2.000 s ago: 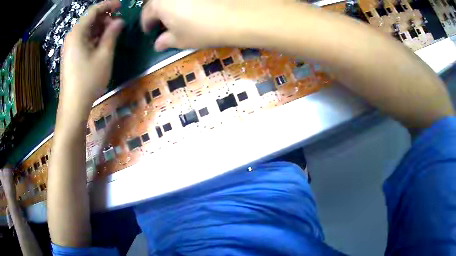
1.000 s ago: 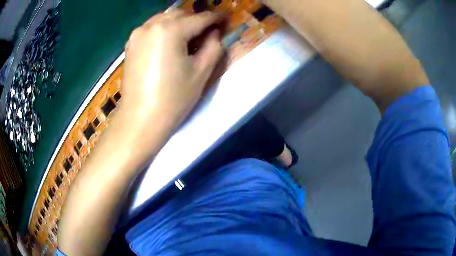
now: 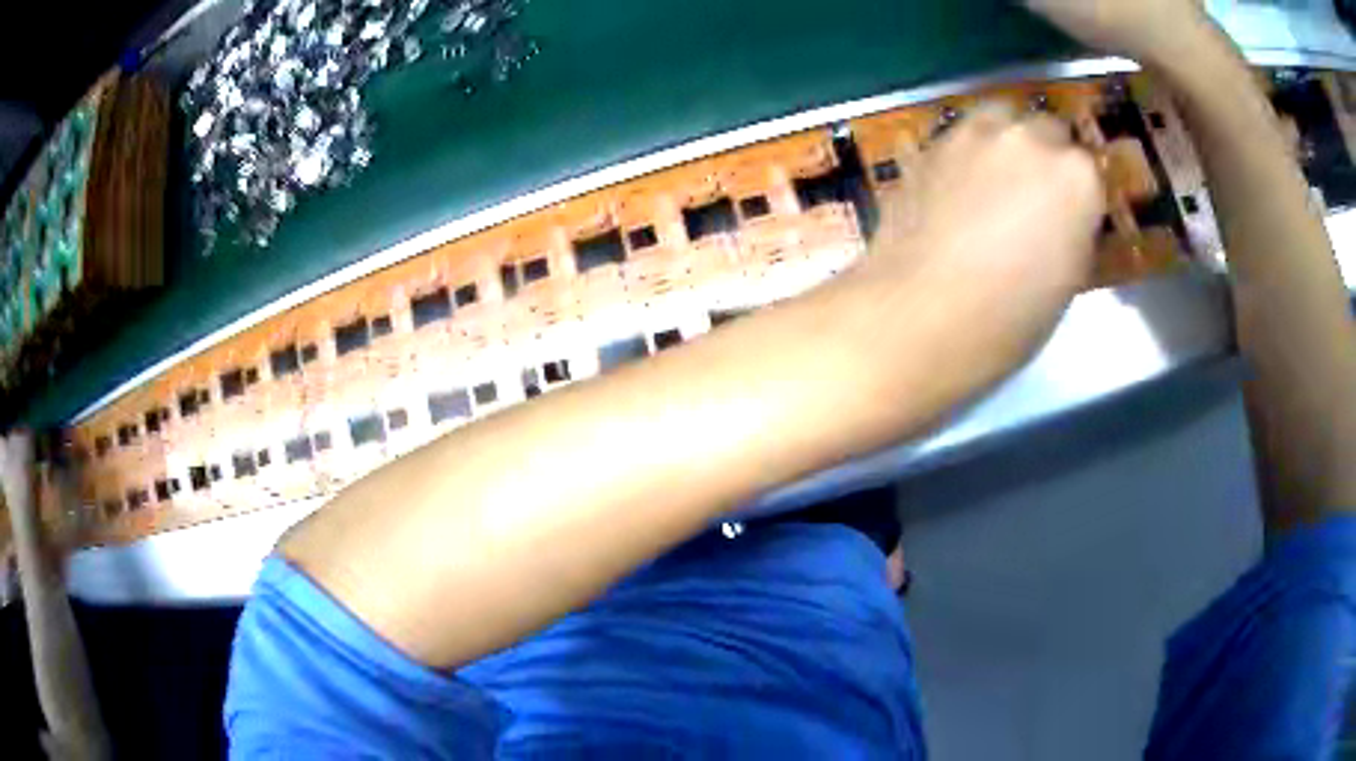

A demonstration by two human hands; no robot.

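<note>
A long strip of orange-brown circuit board panels (image 3: 558,290) with dark rectangular openings runs across the view. My left hand (image 3: 1004,208) is over the strip at the right, fingers bent down toward the boards; its fingertips are blurred and hidden, so I cannot tell what it holds. My right hand (image 3: 1123,23) is at the top right edge, beyond the strip over the green mat, partly cut off. A heap of loose black and silver components (image 3: 290,127) lies on the mat at upper left.
A stack of boards (image 3: 127,186) stands at far left. A silver-white rail (image 3: 1167,320) edges the strip on my side, a thin pale rail (image 3: 491,223) the far side. Another person's arm (image 3: 42,595) reaches in at lower left. Green mat (image 3: 625,89) lies beyond the strip.
My left hand has moved right along the strip, its forearm now lying across the boards. My right hand now shows at the top right. The view has turned, showing more of the strip and heap.
</note>
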